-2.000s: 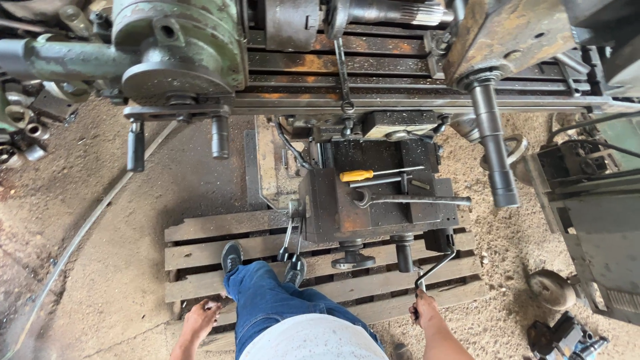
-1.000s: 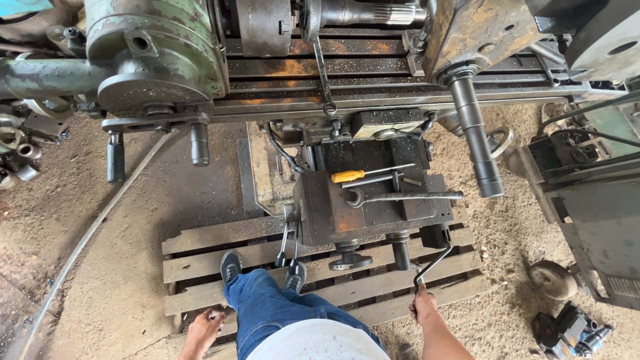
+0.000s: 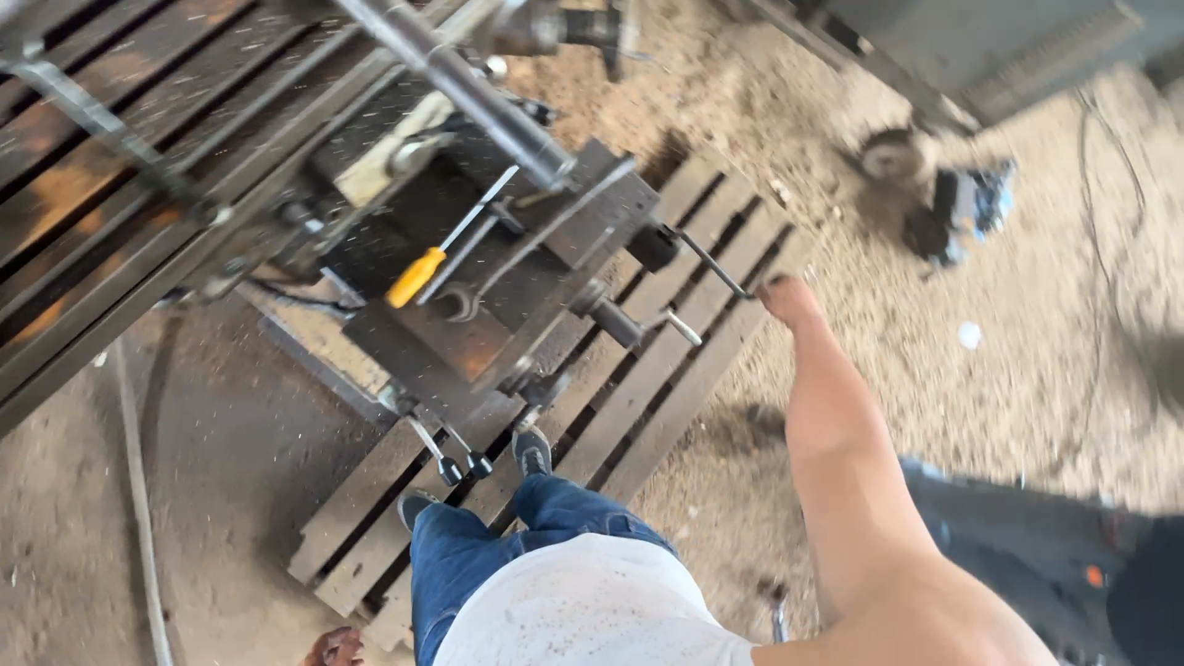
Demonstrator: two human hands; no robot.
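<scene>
My right hand point(image 3: 784, 298) is closed on the end of a metal crank handle point(image 3: 712, 264) that juts from the knee of a milling machine point(image 3: 444, 370). Low at the frame's bottom edge, my left hand point(image 3: 335, 647) is only partly visible beside my jeans, and whether its fingers are closed is unclear. On top of the knee lie a screwdriver with a yellow handle point(image 3: 416, 277), a metal rod point(image 3: 458, 259) and an open-end wrench point(image 3: 546, 231). Two levers with black knobs point(image 3: 462, 464) stick out near my shoes.
The slotted machine table point(image 3: 111, 157) spans the upper left, with a metal shaft point(image 3: 472, 92) over the knee. A wooden pallet point(image 3: 647, 398) lies under my feet. A hose point(image 3: 139, 499) runs along the left floor. A dark cabinet point(image 3: 1008, 55) and a small machine part point(image 3: 962, 213) are at right.
The view has swung strongly, turning the machine diagonal. My right hand is on the crank handle in all frames. My left hand now shows only at the bottom edge.
</scene>
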